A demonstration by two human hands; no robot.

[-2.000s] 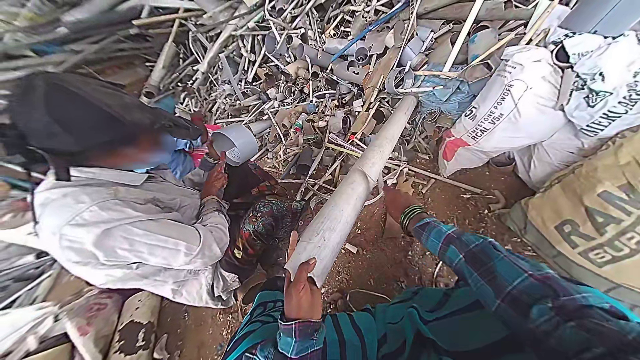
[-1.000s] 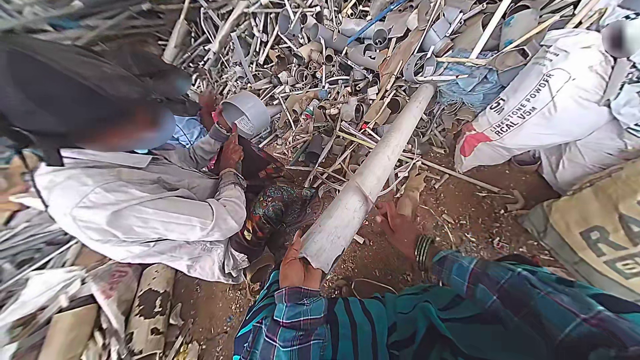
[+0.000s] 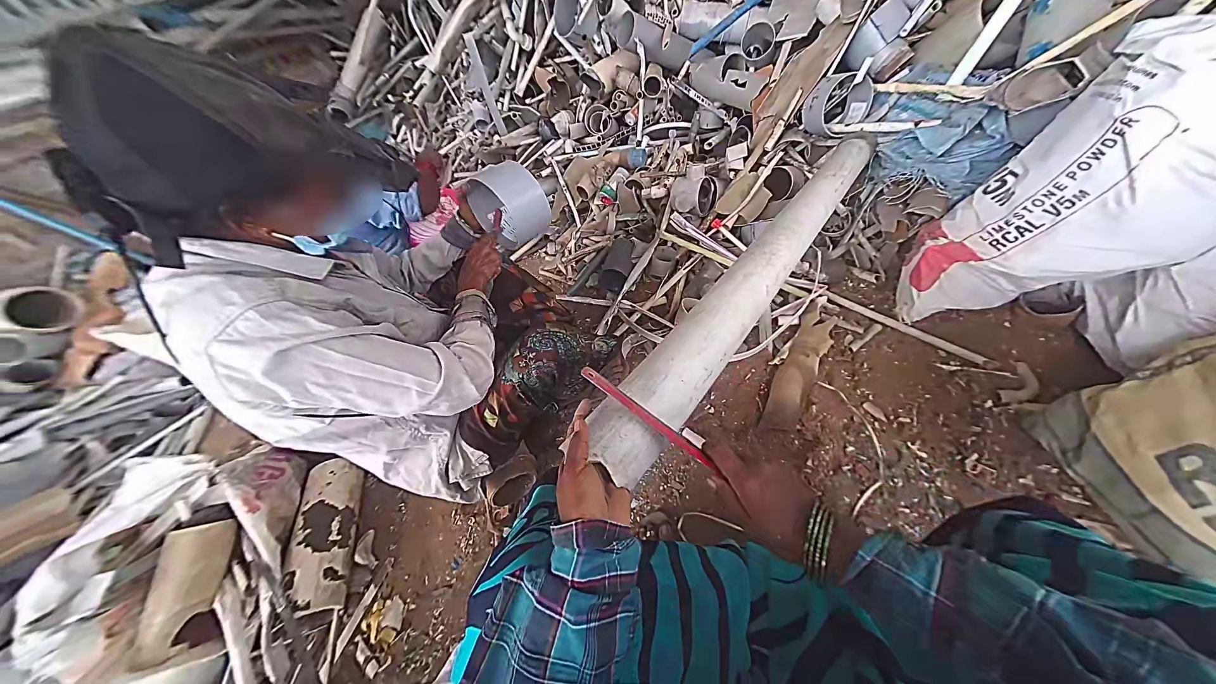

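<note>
A long pale plastic pipe (image 3: 731, 304) slants from my lap up toward the scrap pile. Its near end is gripped by my left hand (image 3: 589, 475), with the fingers at its left edge. My right hand (image 3: 774, 499), with bangles at the wrist, holds a thin red hacksaw blade (image 3: 651, 418) by its lower right end. The blade lies across the pipe near my left hand; whether it has cut into the wall, I cannot tell.
At left sits a co-worker in a pale shirt (image 3: 313, 342), holding a short grey pipe ring (image 3: 513, 204). Pipe scraps (image 3: 608, 114) are heaped ahead. A white printed sack (image 3: 1073, 190) and a tan sack (image 3: 1140, 427) stand at right. Broken pipes (image 3: 323, 532) lie at lower left.
The red blade now lies across the pipe near its close end. My right hand, earlier beside the pipe's right side farther up, has come nearer to me.
</note>
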